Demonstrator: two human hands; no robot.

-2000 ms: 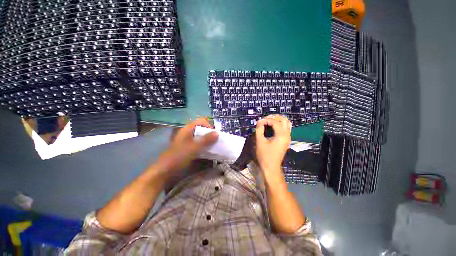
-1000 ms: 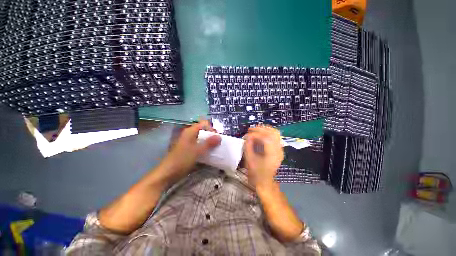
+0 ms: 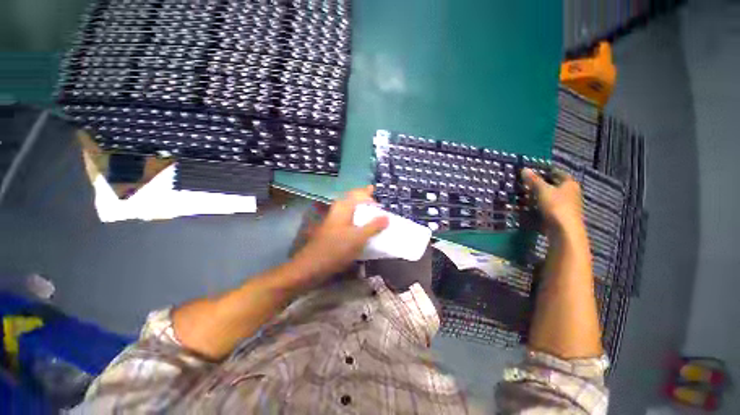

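Note:
A black keyboard assembly without keycaps lies at the front edge of the green table, slightly tilted. Small white pieces show on its near side. My left hand holds a white label sheet between thumb and fingers, just below the board's left end. My right hand grips the board's right end, with the thumb on top; its lower fingers are hidden.
A large keyboard stack stands on the table's left. More striped keyboard stacks stand at the right, near an orange jack base. White printed papers lie at the table edge. A blue bin is lower left.
My right hand has moved from beside the label sheet to the board's right end and taken hold of it. The board has tilted. The view has shifted. The left hand still holds the sheet.

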